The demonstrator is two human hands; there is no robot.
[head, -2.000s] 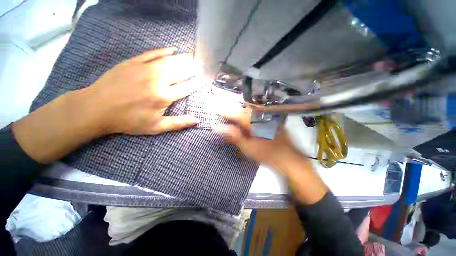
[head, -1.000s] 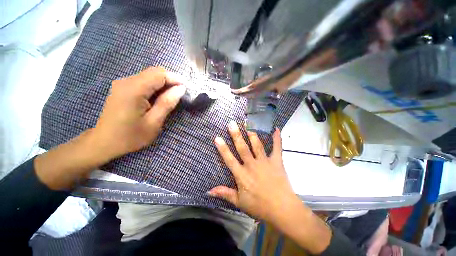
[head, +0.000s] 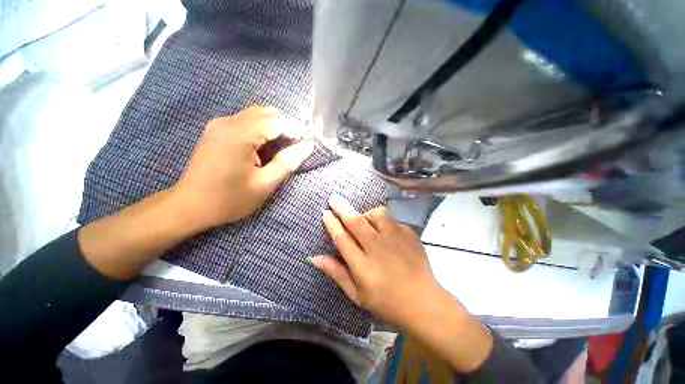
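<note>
The dark fine-checked garment panel [head: 161, 116] lies across the machine table, left of and under the machine head. My left hand [head: 233, 165] pinches a small dark fold of the checked cloth [head: 319, 160] between thumb and fingers, just left of the needle area. My right hand [head: 383, 262] rests with fingers spread on the panel's front right part. The presser foot and needle area [head: 360, 139] is partly lost in the lamp's glare. The sewing machine head [head: 466, 82] is above and right of my hands.
Yellow-handled shears [head: 524, 232] lie right of the needle area. A ruled tape [head: 218, 301] runs along the front table edge. White material [head: 45, 135] lies at the left. Pale stacked cloth or paper [head: 225, 341] is below the table edge. A grey-blue plate [head: 408, 208] is near my right fingers.
My right hand has gone from the needle area to lying on the panel. My left hand has lifted from flat to a pinch on the dark cloth fold, which is now nearer the needle.
</note>
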